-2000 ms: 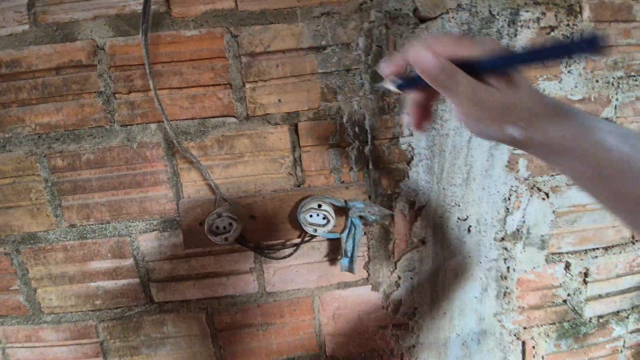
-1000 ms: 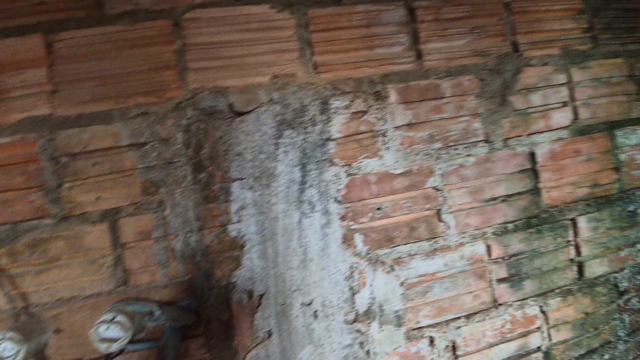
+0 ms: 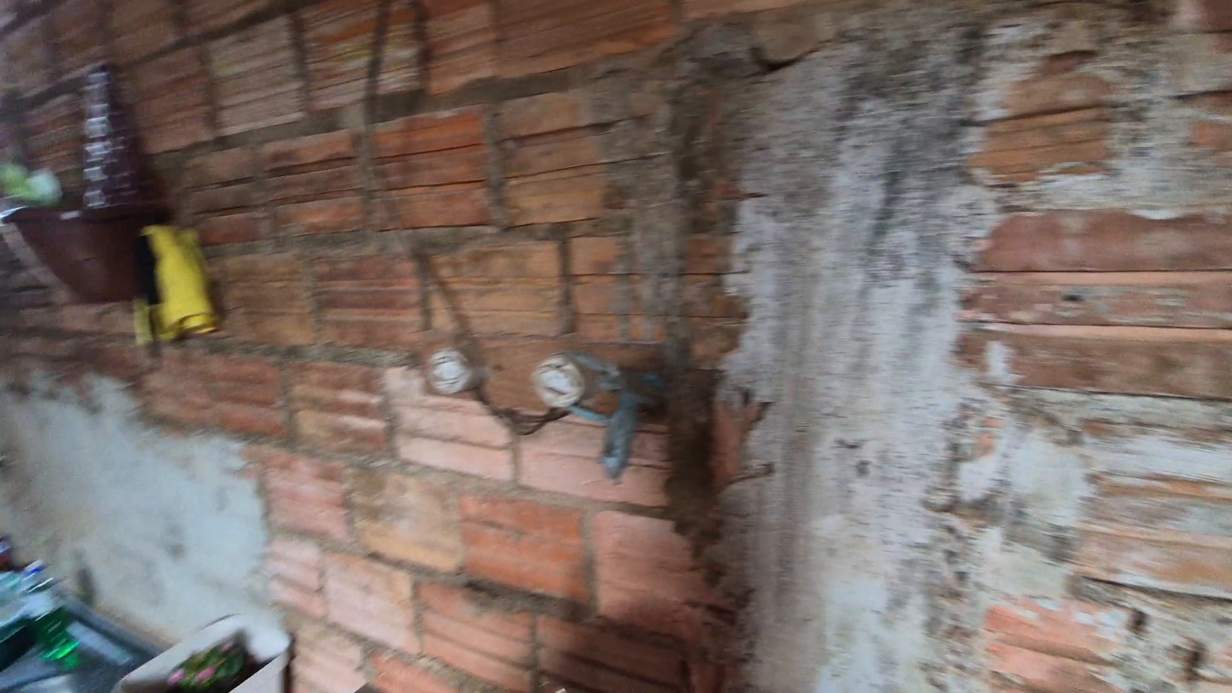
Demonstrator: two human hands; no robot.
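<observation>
Neither my left hand nor my right hand shows in the head view now. A round electrical socket (image 3: 563, 380) is fixed to a wooden strip on the brick wall (image 3: 525, 539), with blue tape or cloth (image 3: 621, 433) hanging at its right side. A second round socket (image 3: 450, 372) sits to its left. A dark cable (image 3: 448, 294) runs down the wall to the sockets, and a wire sags between them. The view is somewhat blurred.
A rough, whitish mortar column (image 3: 837, 385) stands right of the sockets. At left are a brown wall planter (image 3: 82, 245) and a yellow cloth (image 3: 180, 284). Low at left are a green bottle (image 3: 53, 635) and a box holding pink flowers (image 3: 217, 666).
A hand with a dark blue pen-like tool, raised near the column two seconds ago, is out of view. The view has swung right, then back left, bringing in the planter and yellow cloth.
</observation>
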